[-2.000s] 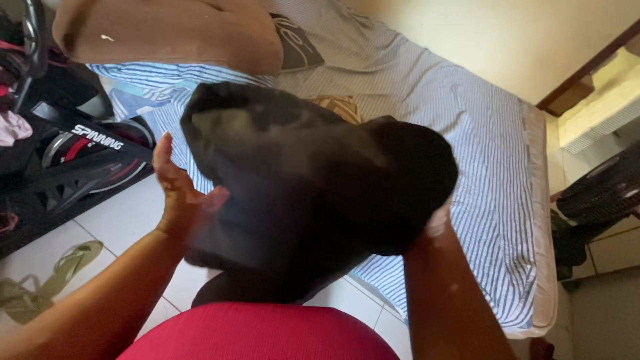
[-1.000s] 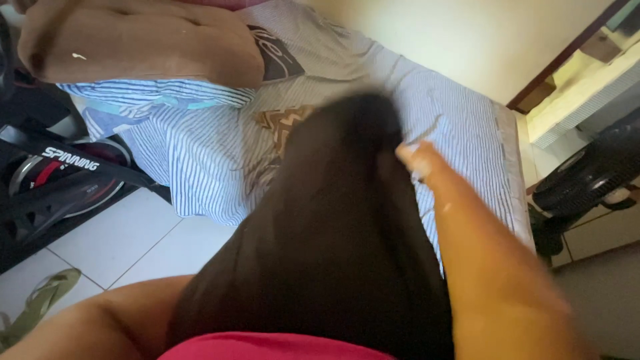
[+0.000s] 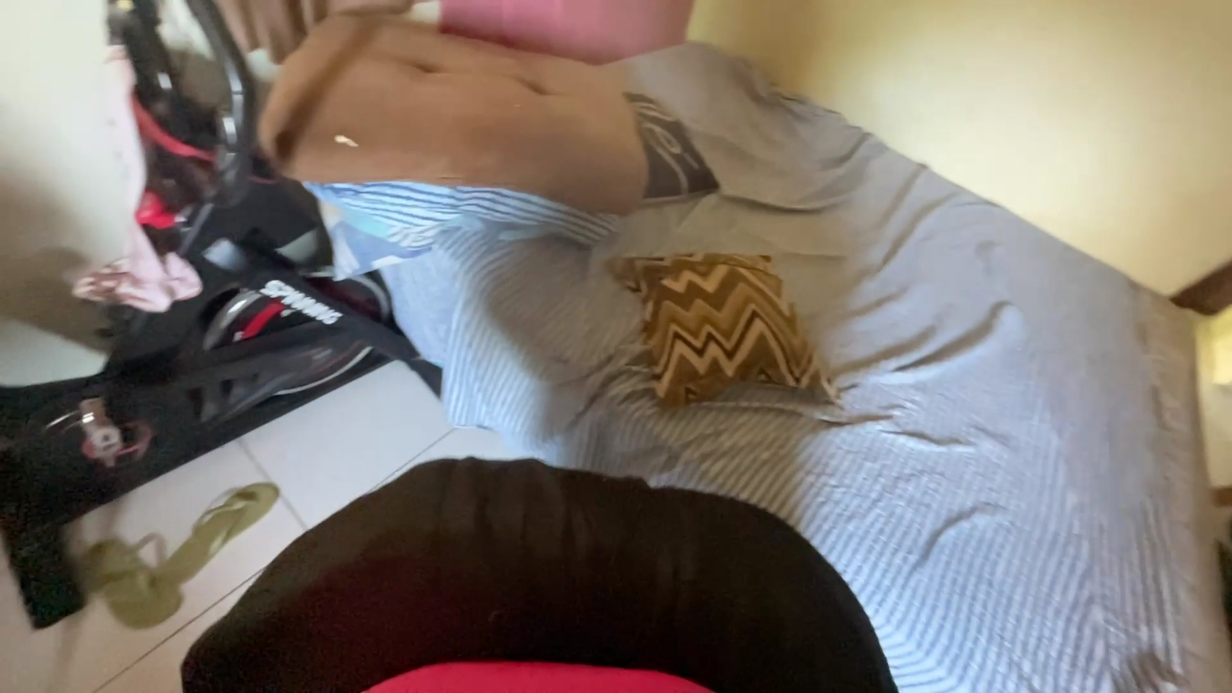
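Note:
A black cloth item (image 3: pixel 558 568) spreads across the bottom of the head view, against the red garment (image 3: pixel 539 679) on my body. Neither of my hands shows; both are outside the frame or hidden. Beyond the cloth is a bed with a blue-and-white striped sheet (image 3: pixel 962 481). A small brown zigzag-patterned cushion (image 3: pixel 722 332) lies on it. Toward the bed's far left rests a large brown padded item (image 3: pixel 462 115), with a dark cloth piece with light lettering (image 3: pixel 669 149) at its right end.
A black spinning bike (image 3: pixel 279 327) stands at the left, with a pink cloth (image 3: pixel 149 274) hanging by it. Green flip-flops (image 3: pixel 183 558) lie on the white tiled floor (image 3: pixel 327 462). A pale wall (image 3: pixel 1011 106) borders the bed.
The black cloth has come down from in front of the bed to against my body, uncovering the zigzag cushion. Both arms have left the view.

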